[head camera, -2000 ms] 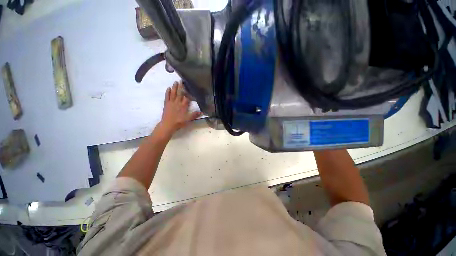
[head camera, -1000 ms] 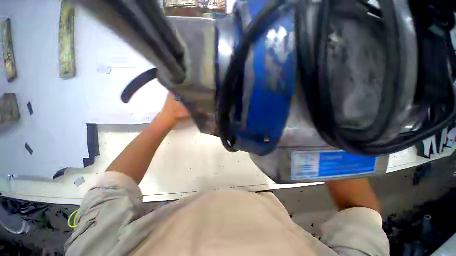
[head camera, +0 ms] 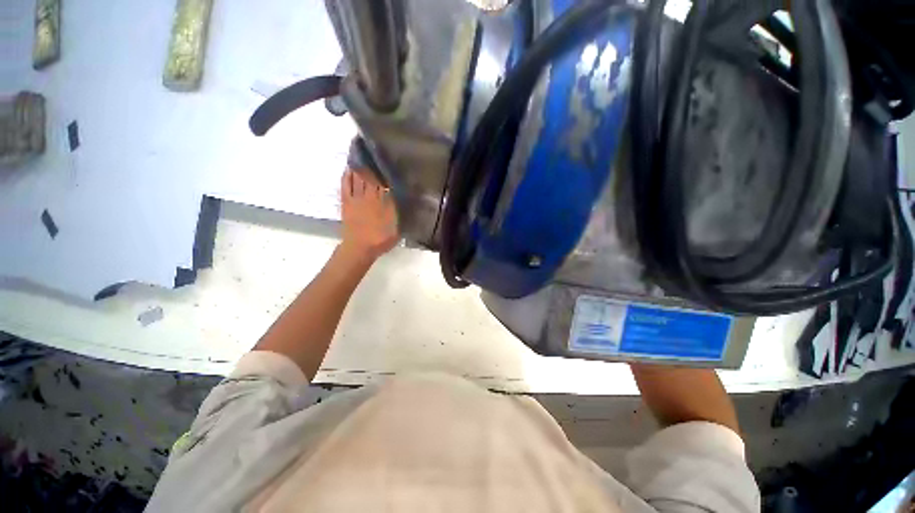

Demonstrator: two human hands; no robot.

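Observation:
The straight knife cutting machine (head camera: 562,150) fills the upper middle and right, its silver and blue motor body close to the camera. A black cable is looped round it. My left hand (head camera: 367,212) lies at the front edge of the white-topped fabric lay (head camera: 271,160), beside the machine, fingers pointing away, partly hidden by it; I see nothing held in it. My right forearm reaches under the control box (head camera: 652,329), and my right hand is hidden behind the machine. The blade and base plate are hidden.
Two bar weights (head camera: 188,42) lie on the lay at upper left, with a taped block weight (head camera: 20,127) at the left edge. Dark and white offcuts (head camera: 853,311) lie at the right. The white table (head camera: 331,321) has its curved front edge near my body. Dark scraps litter the floor.
The view has shifted, and the lay, weights and offcuts sit differently in the frame. My left hand shows more clearly than one second ago. My right hand stays hidden.

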